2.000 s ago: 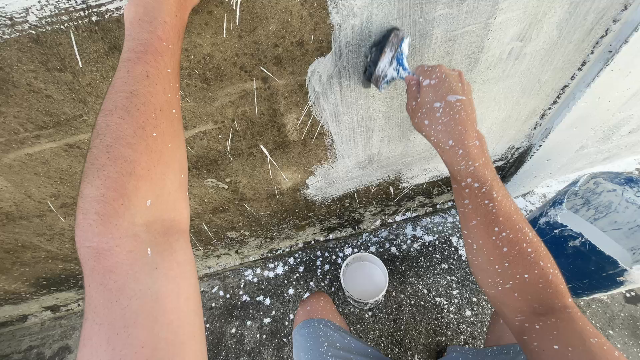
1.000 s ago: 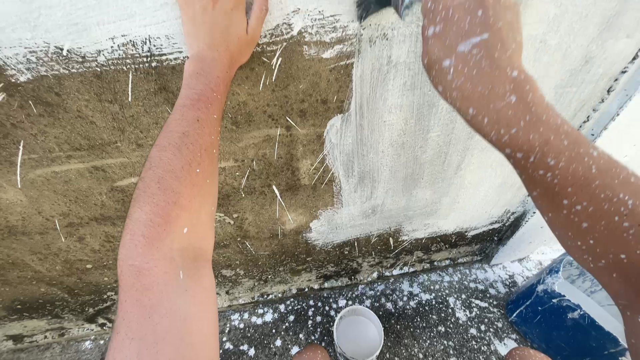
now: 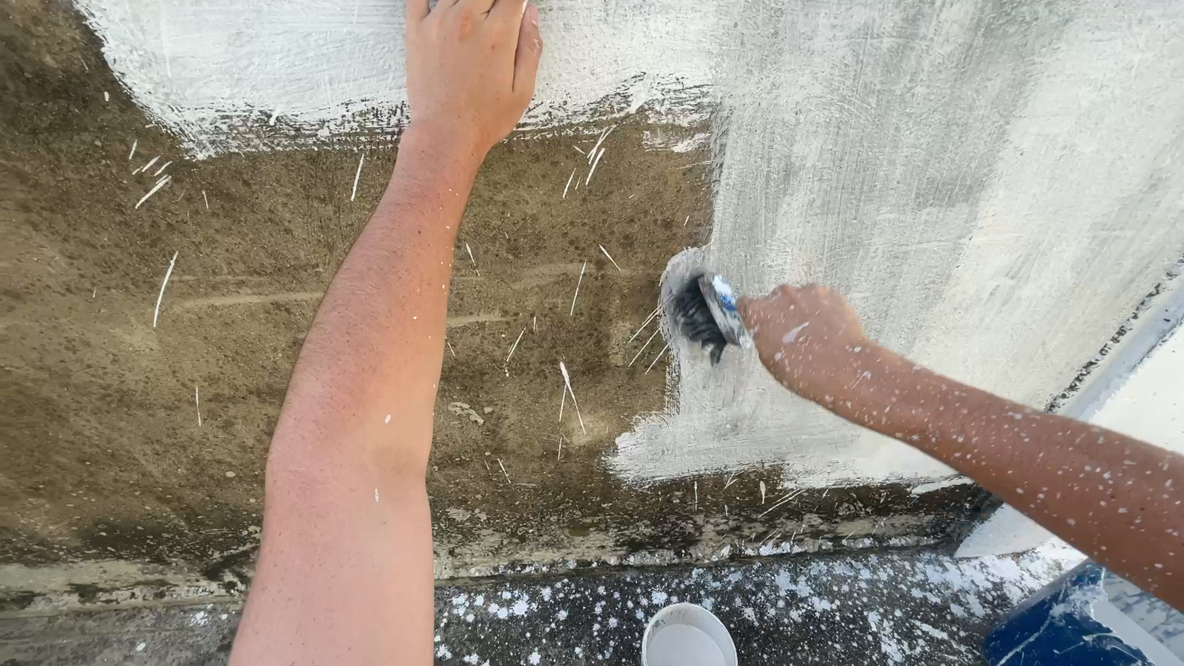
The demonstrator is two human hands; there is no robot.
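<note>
My right hand (image 3: 805,342), speckled with white paint, grips a paintbrush (image 3: 712,314) with dark bristles and a paint-smeared, blue-marked body. Its bristles press on the wall at the left edge of the white painted area (image 3: 851,185). My left hand (image 3: 470,69) is up at the top of the view, over the white band on the wall; its fingertips are cut off by the frame edge, and whether it holds anything is hidden. Between and below the hands shows bare brown wall (image 3: 536,370) with thin white streaks.
A white tub of pale paint (image 3: 689,638) stands on the paint-spattered ground (image 3: 555,610), below the wall. A blue container (image 3: 1054,620) smeared with white is at the lower right. A white surface (image 3: 1138,407) meets the wall at the right.
The brush in my right hand has come down from the top of the view to the left edge of the painted area. The view has shifted.
</note>
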